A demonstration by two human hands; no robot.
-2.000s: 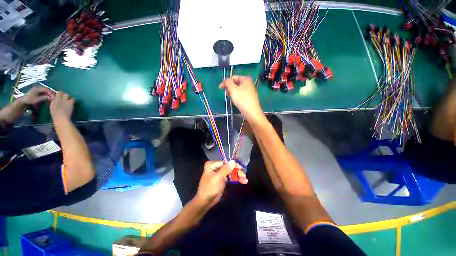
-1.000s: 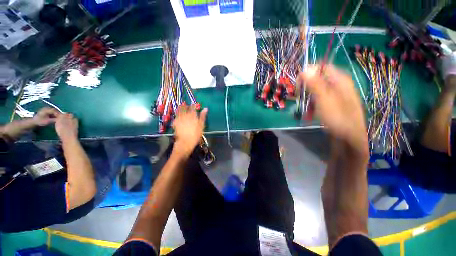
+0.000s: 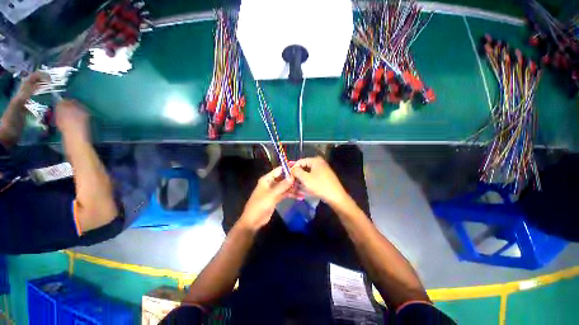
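My left hand [image 3: 269, 194] and my right hand [image 3: 316, 180] are close together over my lap, below the bench edge. My left hand holds the red connector, mostly hidden by fingers, with its wires [image 3: 272, 127] running up towards the machine. My right hand's fingers are bent at the connector and wires; exactly what they pinch is too small to tell. The white wire twisting machine [image 3: 296, 32] stands on the green bench. Its black twisting head [image 3: 295, 57] faces me. A thin white wire or cord [image 3: 301, 114] hangs beside the head.
The left harness bundle [image 3: 223, 95] and right harness bundle [image 3: 387, 82] flank the machine. The far-right harness pile [image 3: 513, 114] hangs over the bench edge [image 3: 381, 142]. A neighbour's arms [image 3: 82, 159] are at left. Blue stools [image 3: 489, 222] stand on both sides.
My left hand has left the left bundle and my right hand has come back from the right bundle. Both now meet over my lap with a harness. The view has tilted down.
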